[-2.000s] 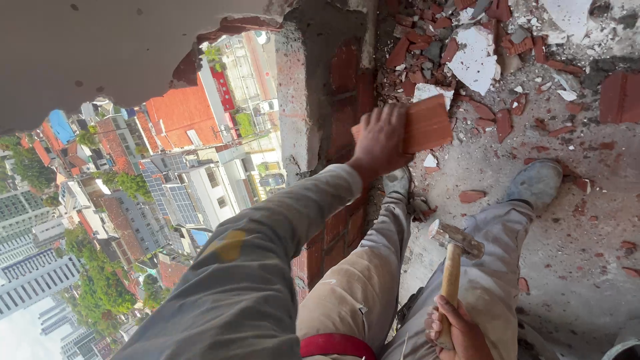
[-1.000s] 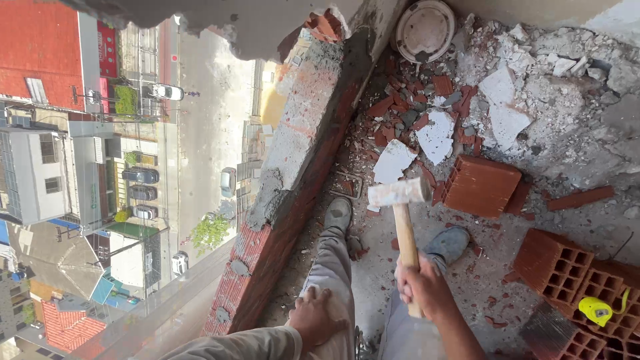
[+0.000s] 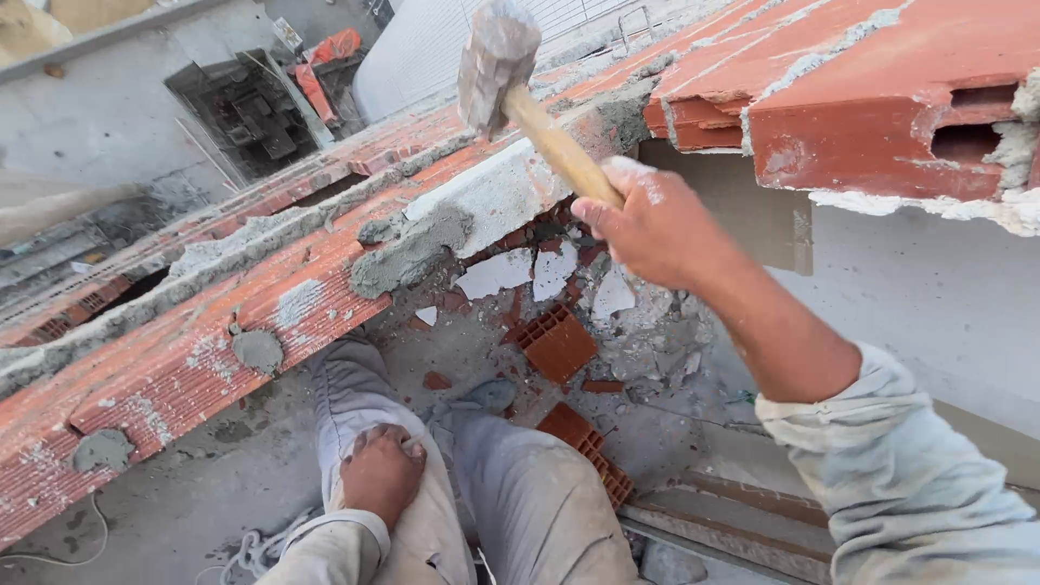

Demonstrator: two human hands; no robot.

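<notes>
My right hand (image 3: pixel 650 219) grips the wooden handle of a club hammer (image 3: pixel 499 69), raised over the top of the brick wall, its mortar-crusted metal head pointing up and left. My left hand (image 3: pixel 383 471) rests on my trouser leg near the knee, fingers curled, beside the low wall. That wall of ribbed hollow clay bricks (image 3: pixel 219 357) runs diagonally through the view, with grey mortar (image 3: pixel 410 252) lumped on its top and a whitish plastered piece (image 3: pixel 496 191) beneath the hammer. Broken red brickwork (image 3: pixel 861 106) with open cells juts in at the upper right.
Beyond the wall lies a drop to a lower level with a dark opening (image 3: pixel 252 114) and orange sheeting (image 3: pixel 325 69). On the floor are loose hollow bricks (image 3: pixel 561 345), white plaster shards (image 3: pixel 496 274) and rubble. Wooden boards (image 3: pixel 731 520) lie at lower right, cord (image 3: pixel 256 552) at lower left.
My right hand has lifted the hammer from over the floor to above the wall. My left hand let go of the brick piece it held two seconds ago and stays on my leg. The view has swung strongly.
</notes>
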